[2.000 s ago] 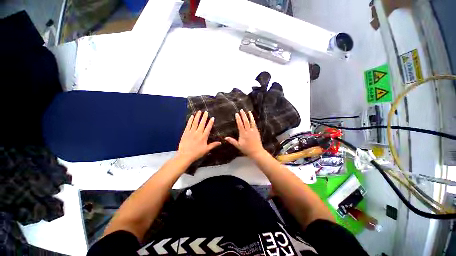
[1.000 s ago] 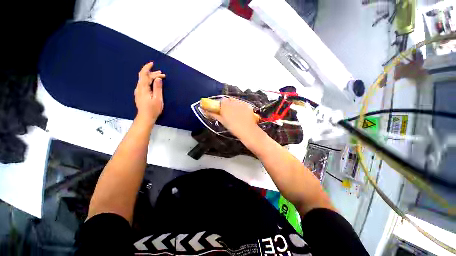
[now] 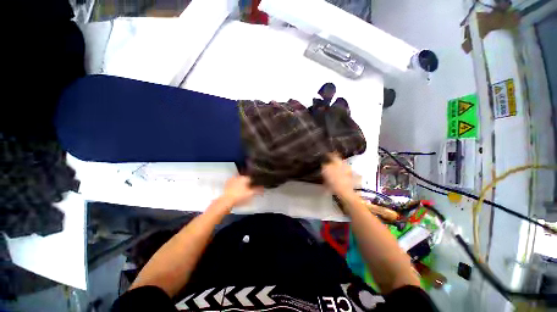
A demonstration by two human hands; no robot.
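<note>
The brown plaid garment piece (image 3: 284, 137) lies around the right part of the navy pressing board (image 3: 152, 122), with bunched cloth at its far right end. My left hand (image 3: 241, 190) is at the near left edge of the plaid piece, blurred, its fingers at the cloth. My right hand (image 3: 339, 175) is at the near right edge of the piece, also blurred, fingers on the cloth. The steam iron (image 3: 383, 212) is parked at the table's right edge, its pale handle partly showing beside red wires.
A white sleeve arm (image 3: 342, 30) runs along the far side of the white table (image 3: 214, 64). Dark garments (image 3: 33, 183) are heaped at the left. Black cables (image 3: 421, 177) and a yellow hose hang at the right. A green bag (image 3: 397, 250) hangs by the iron.
My right hand has let go of the iron, now parked at the right. Both hands have moved to the near edge of the plaid piece. The camera view has turned.
</note>
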